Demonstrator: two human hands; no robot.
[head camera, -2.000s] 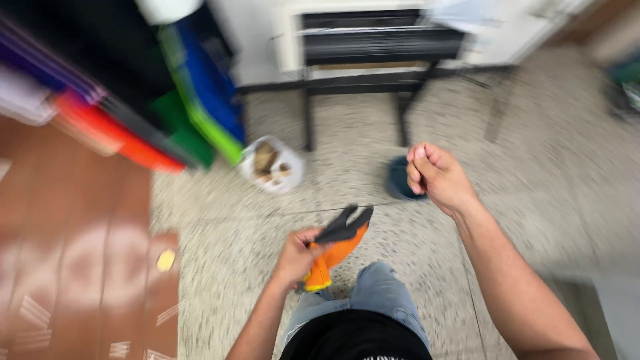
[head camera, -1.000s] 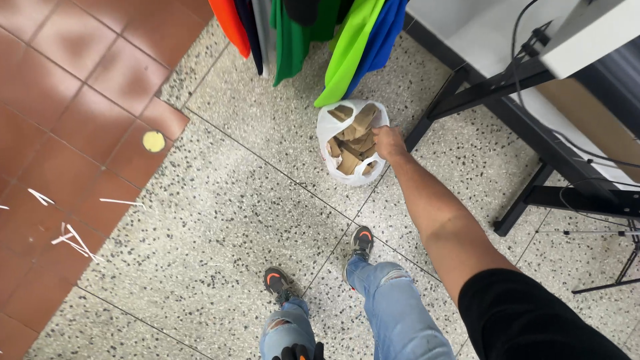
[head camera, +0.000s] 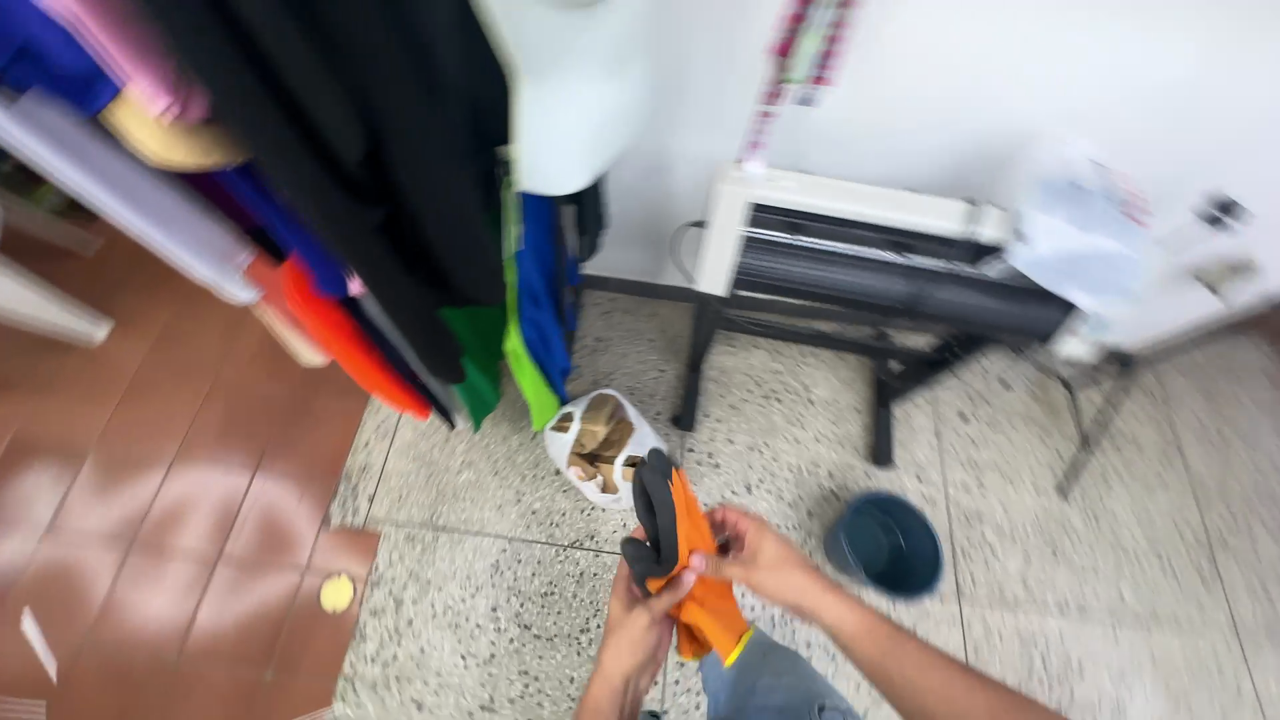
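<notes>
Both my hands are on a pair of orange work gloves with dark coated fingers (head camera: 690, 540), in front of my legs. My left hand (head camera: 640, 615) grips them from the left, its thumb across the orange knit. From the right, my right hand (head camera: 755, 555) pinches the orange fabric with its fingertips. The dark glove fingers point up and the yellow-edged cuff hangs down. Just beyond the gloves stands a white plastic bag (head camera: 640, 425) with pieces of brown cardboard (head camera: 600, 440) in it.
A dark blue bucket (head camera: 885, 545) stands on the speckled floor to the right. Colored fabrics (head camera: 400, 200) hang at upper left. Ahead is a wide-format machine (head camera: 860, 270) on black legs. A yellow round piece (head camera: 337, 593) lies on the red tiles.
My right hand has left the cardboard in the white bag and is now on the gloves, together with my left hand. The view has swung up and to the right.
</notes>
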